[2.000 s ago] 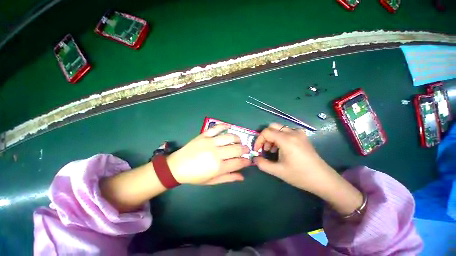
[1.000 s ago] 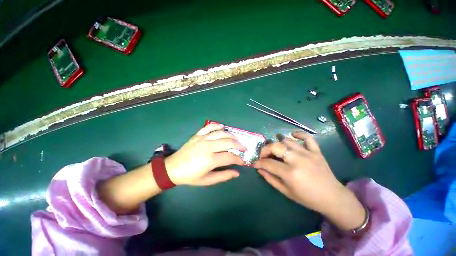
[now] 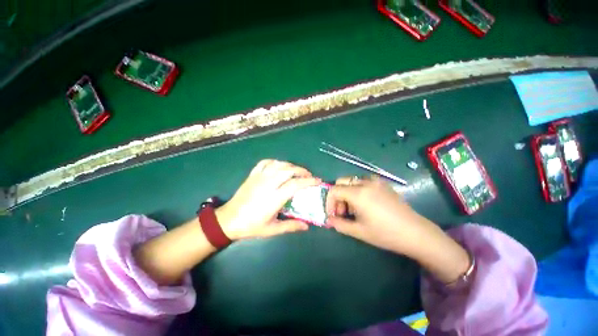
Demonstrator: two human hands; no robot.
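Note:
A red-rimmed phone housing (image 3: 308,205) with a silver-white and green inside is held between both hands over the bench. My left hand (image 3: 265,202) holds its left side, with the fingers over the far edge and the thumb at the near edge. My right hand (image 3: 367,207) grips its right end with thumb and fingers curled; the fingertips are partly hidden. A dark red band sits on my left wrist. Tweezers (image 3: 364,163) lie on the bench just beyond my right hand.
A red handset (image 3: 463,174) lies right of my right hand, two more (image 3: 549,168) farther right. Small parts (image 3: 401,134), white pieces (image 3: 427,109) and a light blue sheet (image 3: 556,96) lie beyond. A pale-taped edge (image 3: 275,113) borders the belt with several handsets. A blue sleeve (image 3: 582,230) is at right.
The housing has been turned in the hands, and my left fingers have shifted around it. My right hand has closed on its right end. The handsets at the belt's upper right have moved left.

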